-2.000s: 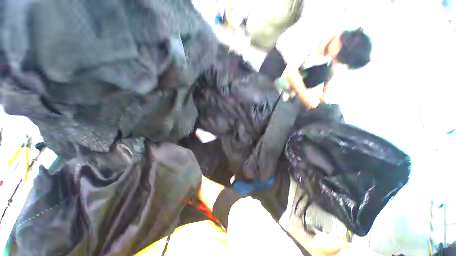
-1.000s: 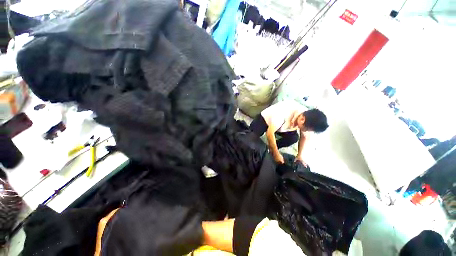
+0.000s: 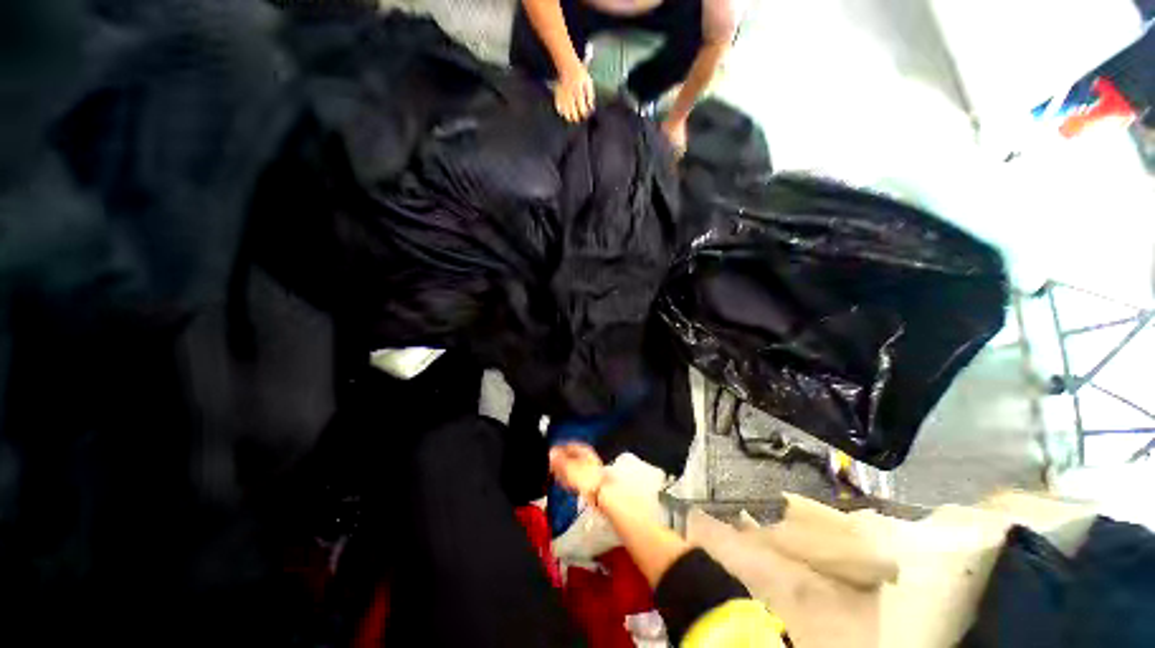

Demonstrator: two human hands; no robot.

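Observation:
My right hand [image 3: 578, 471] reaches in from the lower right, with a black cuff and yellow sleeve behind it. It is small and blurred, at the near edge of the black garment heap [image 3: 494, 215]. Blue cloth [image 3: 562, 509] lies against or just under it; whether the fingers hold it, I cannot tell. My left hand is not in view. Black cloth [image 3: 475, 532] hangs low in the middle, over or beside my legs. Red cloth [image 3: 608, 595] lies below my right hand.
Another person's two hands [image 3: 574, 95] touch the far side of the heap. A shiny black plastic bag [image 3: 842, 317] lies right of it. Dark garments [image 3: 127, 253] fill the left side. Beige sheets [image 3: 823, 544] lie lower right, and a metal frame [image 3: 1070, 382] stands at the right.
The view has swung down and right, so the table with yellow-handled tools is gone. My right forearm now reaches out to the blue cloth. The other person shows nearer, at the top.

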